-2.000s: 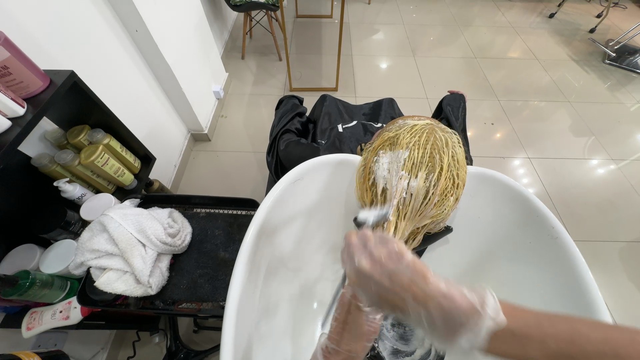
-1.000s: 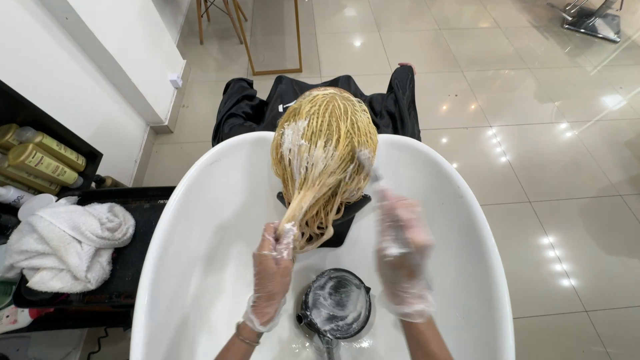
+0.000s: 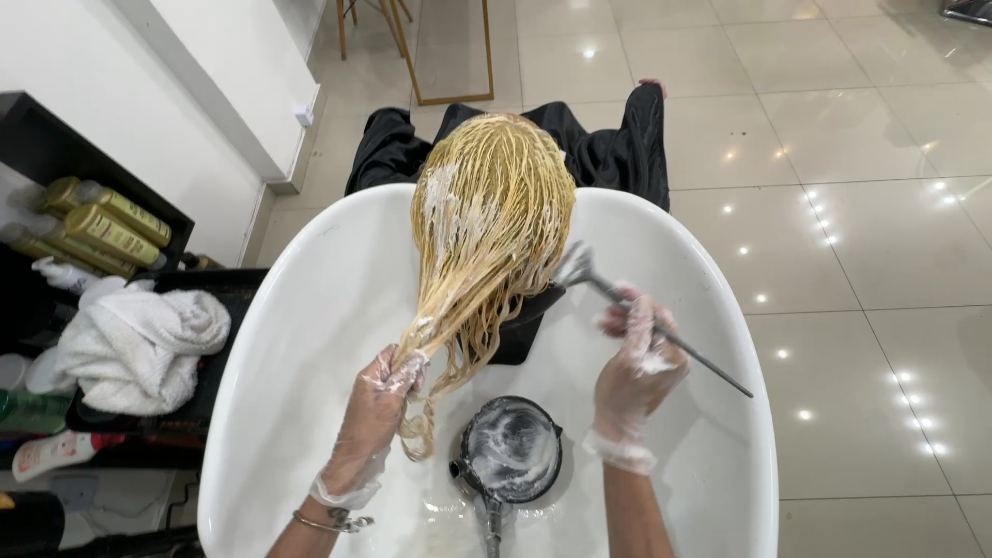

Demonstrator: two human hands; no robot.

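A person's wet blond hair, streaked with white cream, hangs over the far rim of a white wash basin. My left hand, in a clear glove, grips a gathered lock of it. In my right hand, also gloved, is a dark tint brush, its cream-covered bristles near the right side of the hair. A black mixing bowl with white cream residue sits in the basin between my hands. Behind the hair's lower end shows a black neck rest.
At left, a rolled white towel lies on a black tray. Yellow-green bottles fill a black shelf above. A black cape covers the person beyond the basin, and a gold-framed stand is farther back.
Two seconds ago my hands were close together below the hair; now they are apart, the left pulling a lock taut. The brush has moved away to the right. The view has shifted, showing the whole bowl.
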